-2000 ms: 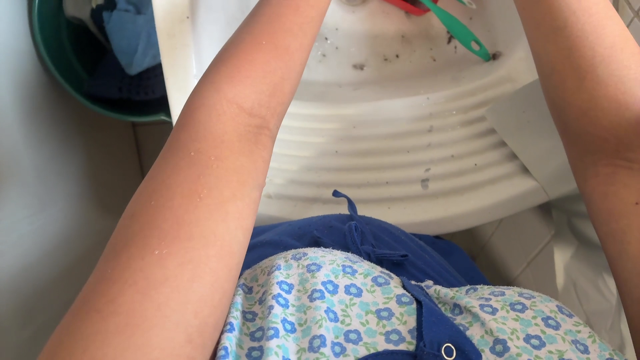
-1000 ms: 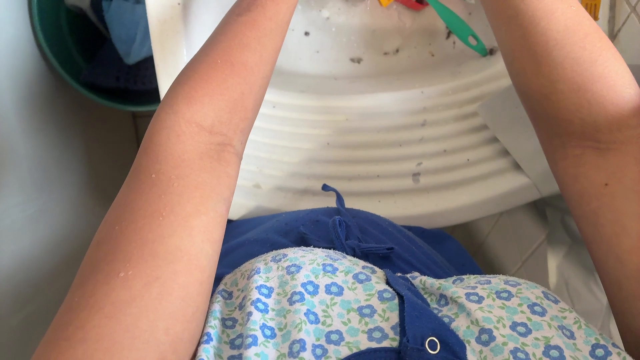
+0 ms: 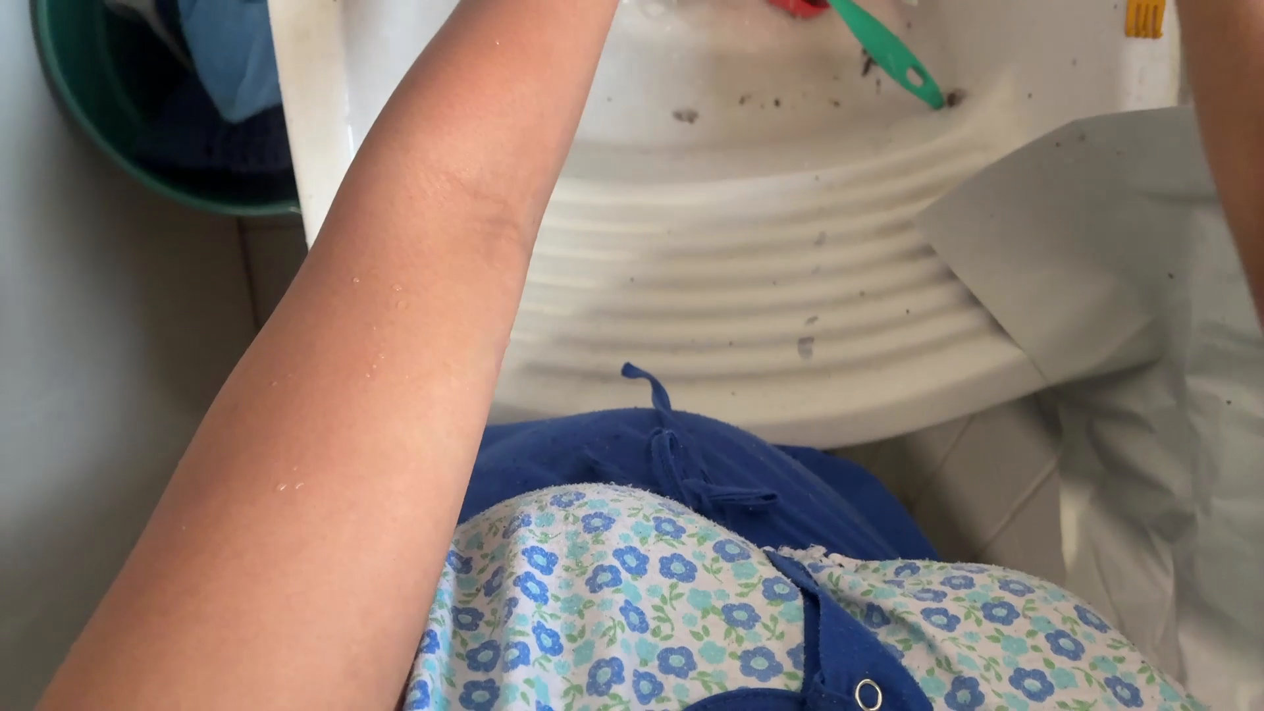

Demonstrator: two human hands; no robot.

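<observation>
Both of my hands lie beyond the top edge of the view, so what they hold or touch is hidden. My left forearm, with water drops on it, reaches up over a white laundry sink (image 3: pixel 691 227) with a ribbed washboard slope. Only part of my right arm shows, at the far right edge. A green plastic handle (image 3: pixel 894 57) rests in the basin, its holed end pointing down and right. Beside its upper end is a red object (image 3: pixel 798 6), cut off by the frame. Dark bits of dirt (image 3: pixel 685 117) are scattered over the basin floor.
A dark green tub (image 3: pixel 109 158) holding blue cloths (image 3: pixel 232 59) stands left of the sink. A grey sheet (image 3: pixel 1076 217) drapes over the sink's right side. A yellow slotted plastic piece (image 3: pixel 1145 18) is at the upper right. Floor tiles (image 3: pixel 1007 474) show below.
My right arm has moved outward to the right, uncovering more of the grey sheet and the yellow piece. My left arm still reaches up over the sink.
</observation>
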